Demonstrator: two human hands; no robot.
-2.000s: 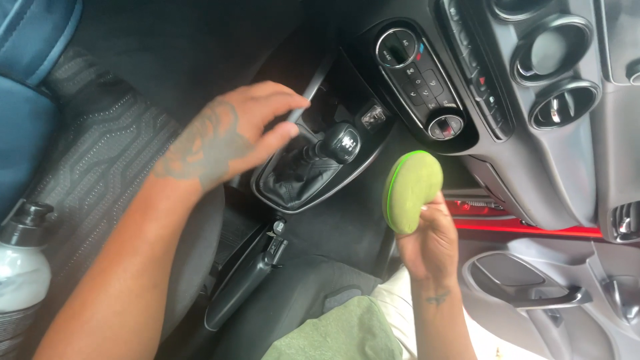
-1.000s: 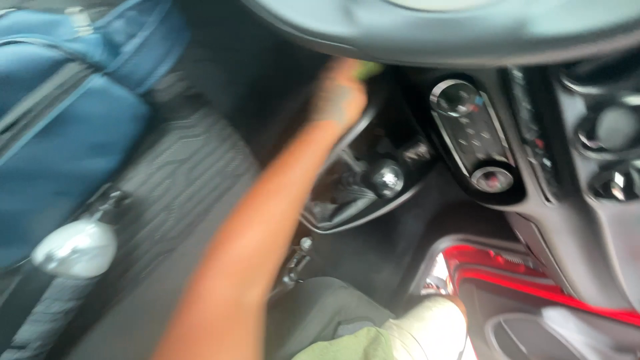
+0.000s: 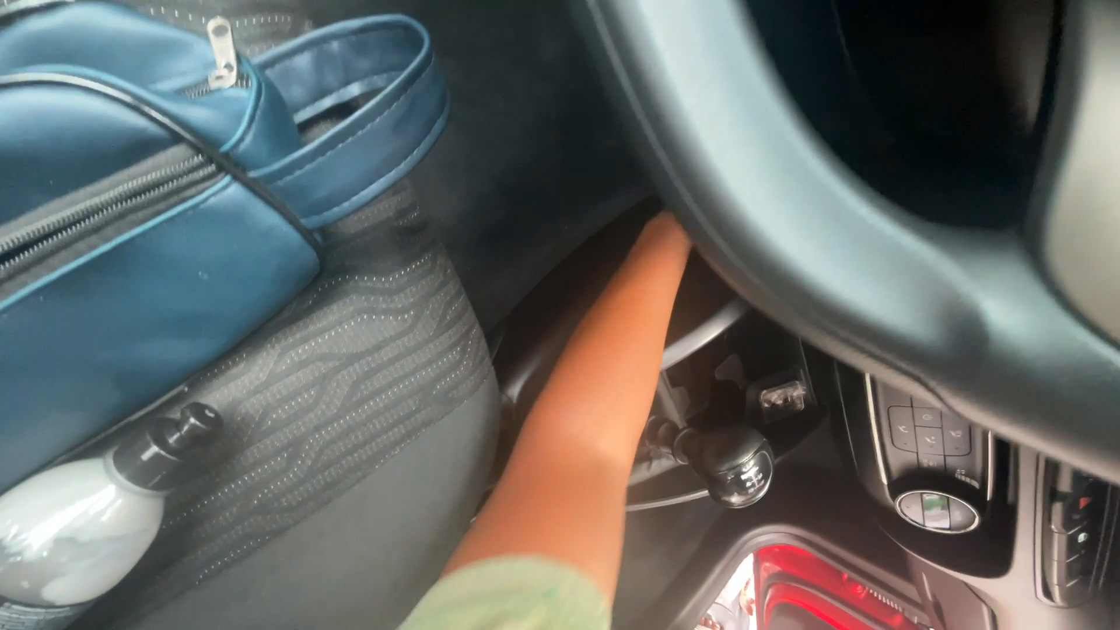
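My left forearm (image 3: 604, 376), with a pale green sleeve (image 3: 516, 595) at its near end, reaches up the view past the gear lever (image 3: 739, 464). Its far end passes behind the rim of the steering wheel (image 3: 735, 192), which hides my left hand. What that hand holds or touches cannot be seen. My right hand is out of view, and the green oval applicator pad does not show either. The gear knob stands just right of the forearm, beside the centre console's climate control panel (image 3: 936, 455).
A blue zipped bag (image 3: 131, 350) with a looped handle (image 3: 385, 149) lies on the patterned fabric seat (image 3: 350, 367). Below it lies a clear bottle (image 3: 79, 534) with a black top and whitish contents. Red-edged trim (image 3: 822, 586) is at the bottom right.
Two seconds ago my right hand held the green pad beside the console; both are out of view now. My left hand has moved from near the gear lever to behind the wheel. The view has shifted greatly.
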